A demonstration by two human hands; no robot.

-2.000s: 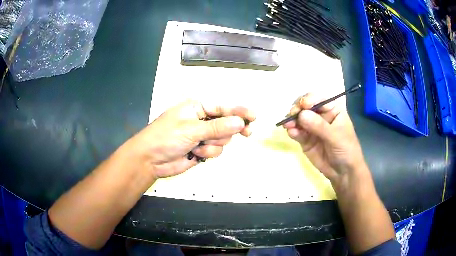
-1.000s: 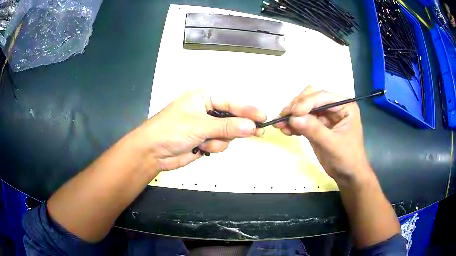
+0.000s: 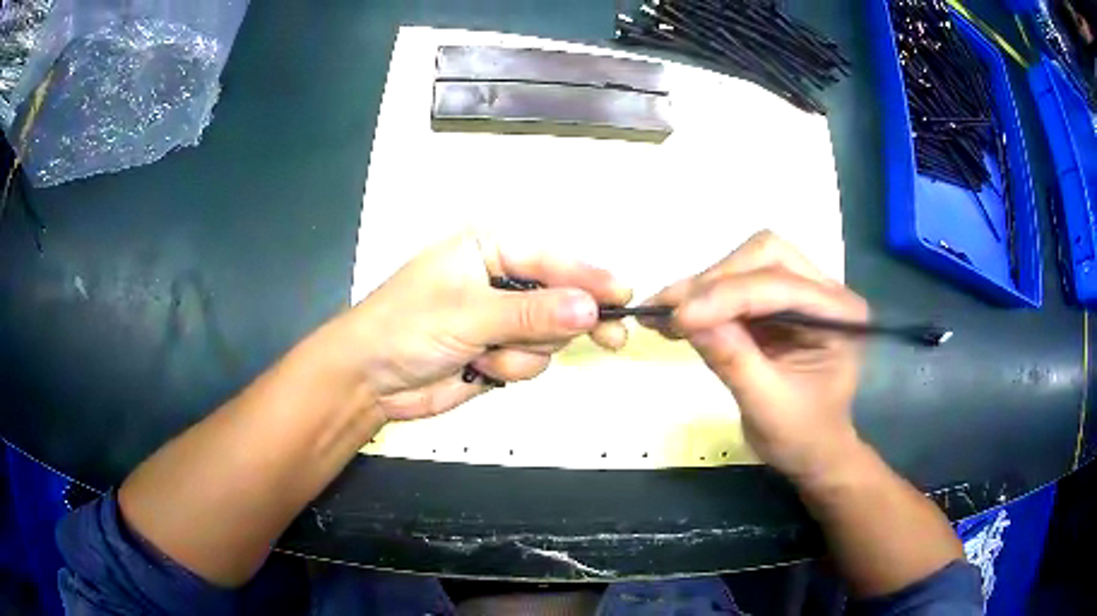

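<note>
My right hand [image 3: 770,343] pinches a thin black cable [image 3: 848,324] between thumb and fingers. The cable points right, with a pale, blurred tip at its far end. Its near end meets the fingertips of my left hand [image 3: 481,319], which pinch a small black part there; the exact joint is partly hidden by fingers. More small black sleeves [image 3: 481,378] are held in my left palm, their ends showing below and between the fingers. Both hands are above the white sheet [image 3: 541,199].
A grooved metal block [image 3: 551,106] lies at the top of the sheet. A cable pile [image 3: 746,46] fans out at its top right. A blue bin [image 3: 962,247] of black cables is at right, another blue tray [image 3: 1059,144] beyond. A clear plastic bag [image 3: 126,102] is at far left.
The cable's near end has come from apart to the left fingertips. Its far end has swung down, the right hand has turned and is blurred. The left hand has barely moved.
</note>
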